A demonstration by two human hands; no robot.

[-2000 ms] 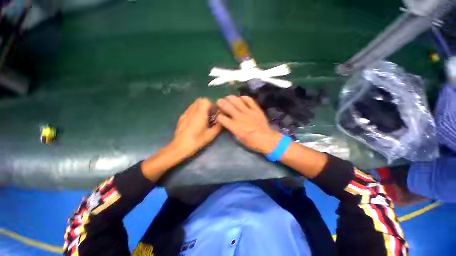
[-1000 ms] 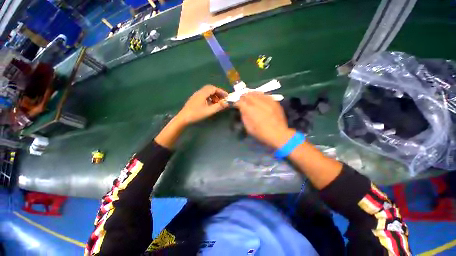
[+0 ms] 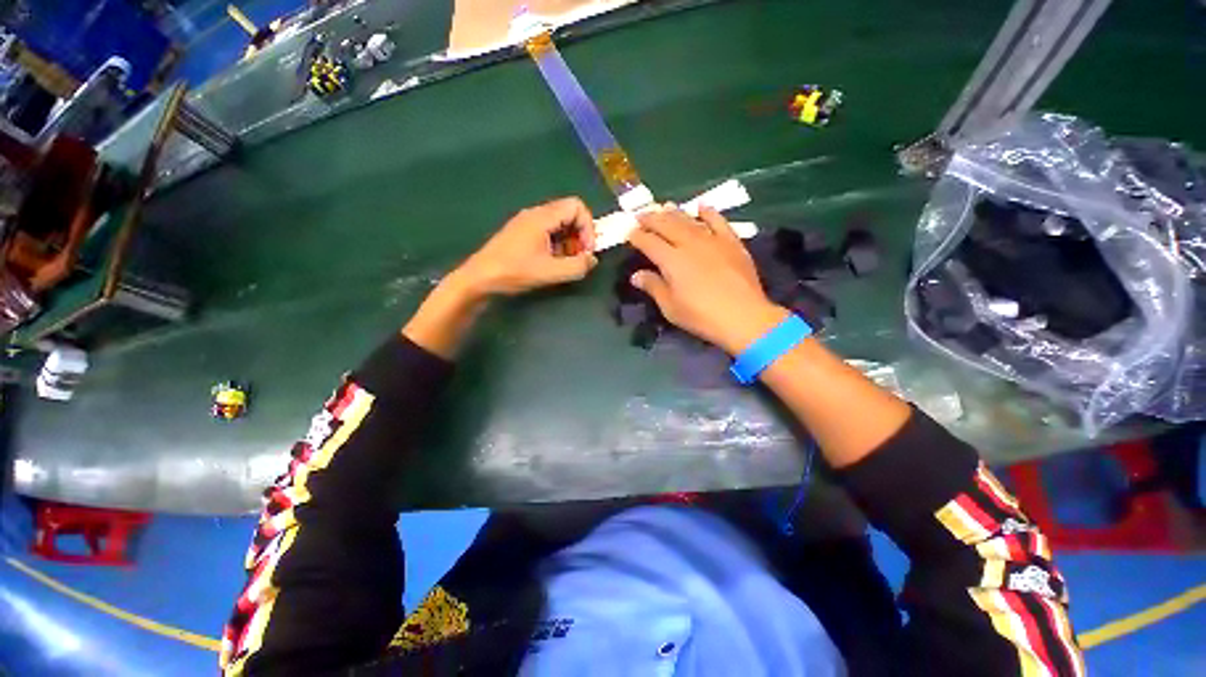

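Observation:
My left hand [image 3: 532, 247] is closed at the left end of the white strips [image 3: 721, 199], with a small orange-brown piece [image 3: 569, 243] at its fingertips, mostly hidden by the fingers. My right hand [image 3: 708, 278] lies palm down with its fingertips over the white strips; whether it grips one is hidden. The crossed strips lie at the near end of a blue-violet strip [image 3: 577, 109] with an amber patch. A loose pile of black pads [image 3: 827, 265] lies under and right of my right hand.
An open clear plastic bag [image 3: 1104, 384] holding black pieces lies at right, by a metal upright [image 3: 1012, 79]. Single yellow-and-black parts lie at left [image 3: 229, 401] and far right of centre [image 3: 816, 105]. A brown board [image 3: 496, 24] is at the far side; a metal frame [image 3: 146, 298] is at left.
Both hands have moved from together in front of the pile to the white strips. The far yellow-and-black part has moved right since one second ago. The view has shifted.

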